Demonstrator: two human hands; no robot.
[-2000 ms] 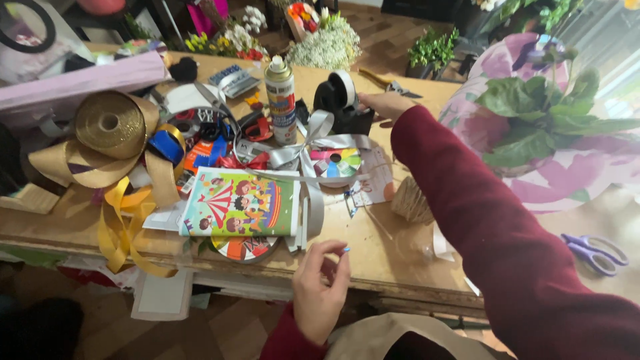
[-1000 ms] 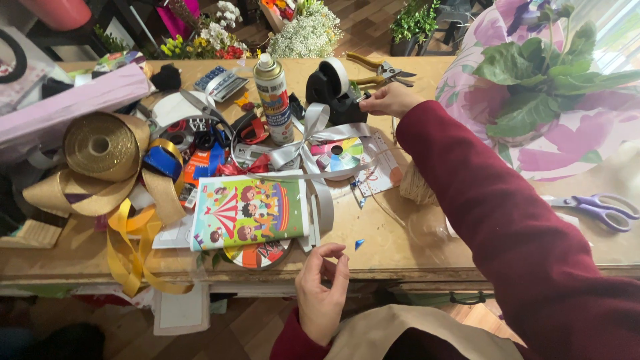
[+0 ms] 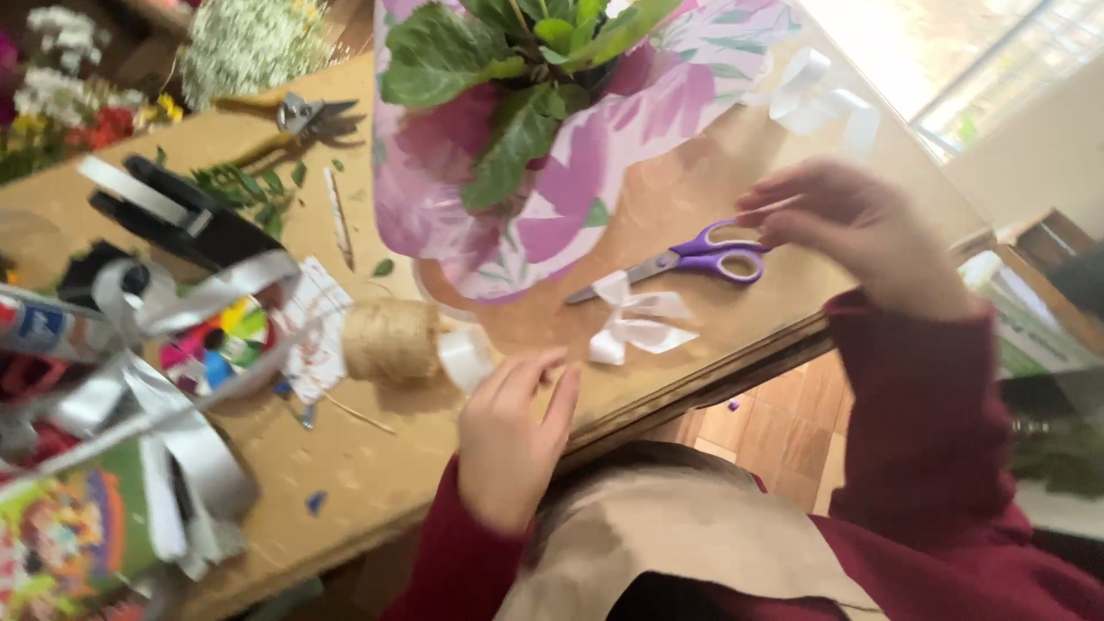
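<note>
My left hand (image 3: 517, 423) is over the table's front edge, fingers apart, beside a small roll of white ribbon (image 3: 466, 358) and a ball of jute twine (image 3: 392, 342). My right hand (image 3: 828, 224), blurred, hovers by the handles of purple-handled scissors (image 3: 707, 253); whether a finger touches them I cannot tell. A white ribbon bow (image 3: 634, 323) lies just below the scissors' blades. Behind them stands a leafy plant (image 3: 517, 129) wrapped in pink and white floral paper (image 3: 621, 147).
Yellow-handled pruning shears (image 3: 297, 116) and a black tape dispenser (image 3: 181, 216) lie at the back left. Silver ribbon (image 3: 172, 405), a spray can (image 3: 43, 323) and a colourful printed package (image 3: 78, 526) crowd the left. White ribbon curls (image 3: 811, 95) lie at the back right.
The view has swung to the right. My right hand has left the area by the tape dispenser and pruning shears and is now beside the scissors. The white bow has come into view.
</note>
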